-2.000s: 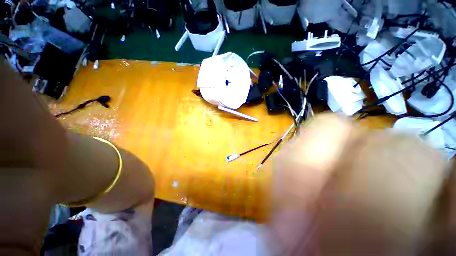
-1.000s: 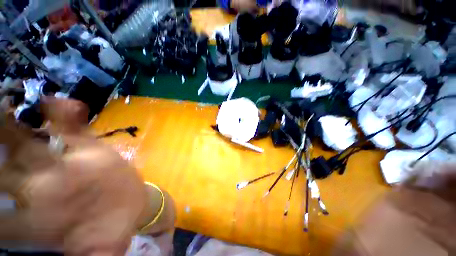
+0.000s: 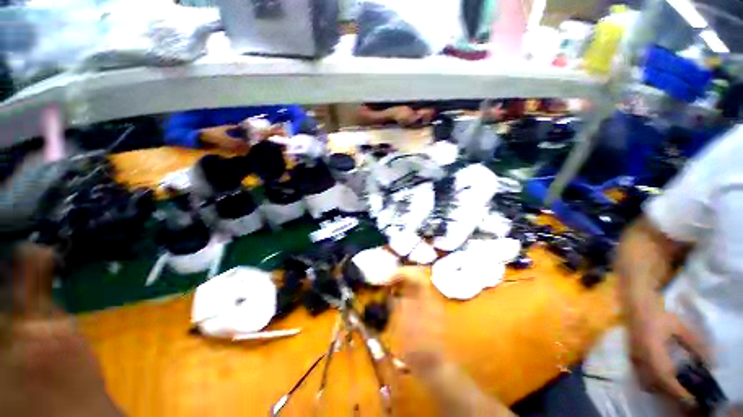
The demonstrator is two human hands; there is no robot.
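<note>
A white many-sided cover with a small centre hole lies on the orange tabletop, a slim white antenna at its lower edge. Right of it are black connector blocks with loose lead wires fanning toward me. My right hand is blurred, reaching beside the wires and a white rounded piece; its fingertips are unclear, so I cannot tell if it holds anything. My left hand is a blurred shape cut off by the left edge; its fingers are unclear.
Half-built cameras stand in a row on the green mat. A pile of white covers with black cables lies behind my right hand. A grey shelf crosses above. A person in white stands right; blue sleeves show behind.
The view has tilted up and turned right, bringing in the shelf and people. My right hand has moved beside the wires. My left hand has shifted to the left edge.
</note>
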